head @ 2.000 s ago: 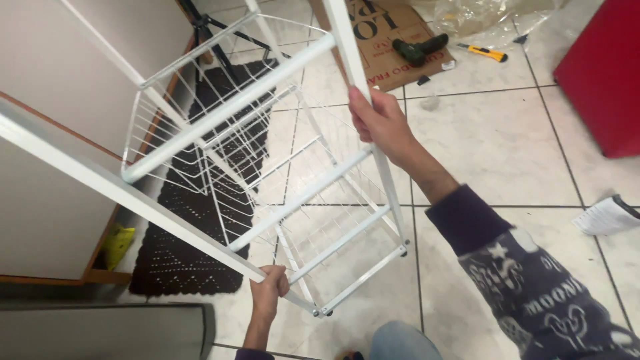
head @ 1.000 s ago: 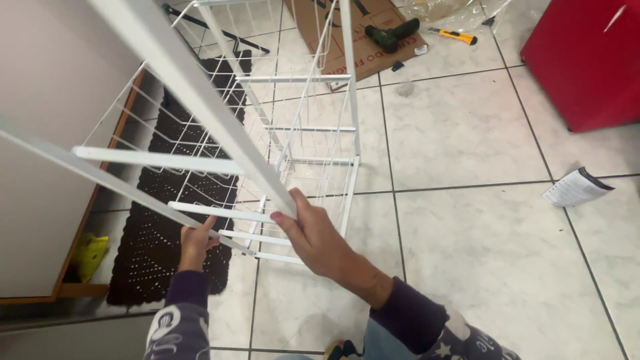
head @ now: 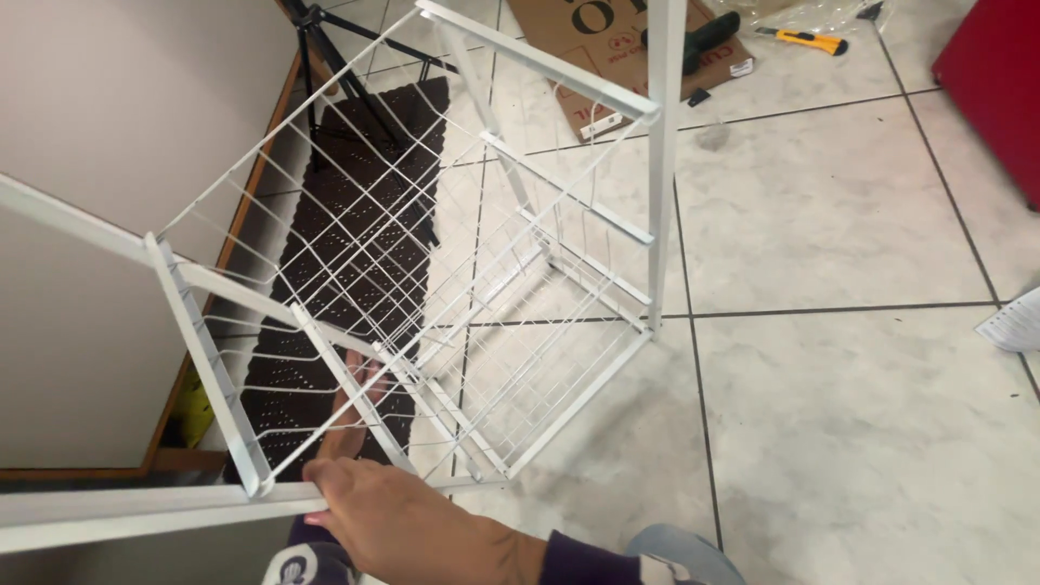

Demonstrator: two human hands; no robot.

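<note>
A white metal rack (head: 660,187) with wire baskets (head: 357,219) and square posts stands tilted in view over the floor. Near the bottom centre, my right hand (head: 382,504) is closed around one of its posts, just beside the end of a basket rail. My left hand (head: 357,398) shows behind the wires and rails, by another post; its fingers are partly hidden, and its grip cannot be made out.
A dark openwork mat (head: 366,162) and a black tripod (head: 341,73) lie beyond the rack at left, beside a pale cabinet (head: 122,309). Cardboard (head: 585,57), a dark green tool (head: 707,41), a yellow utility knife (head: 804,39), a printed paper (head: 1016,321) and a red object (head: 999,89) are around.
The rack has turned, so its baskets now face me more openly. My right hand has moved down and left with a post; my left hand is now behind the wires.
</note>
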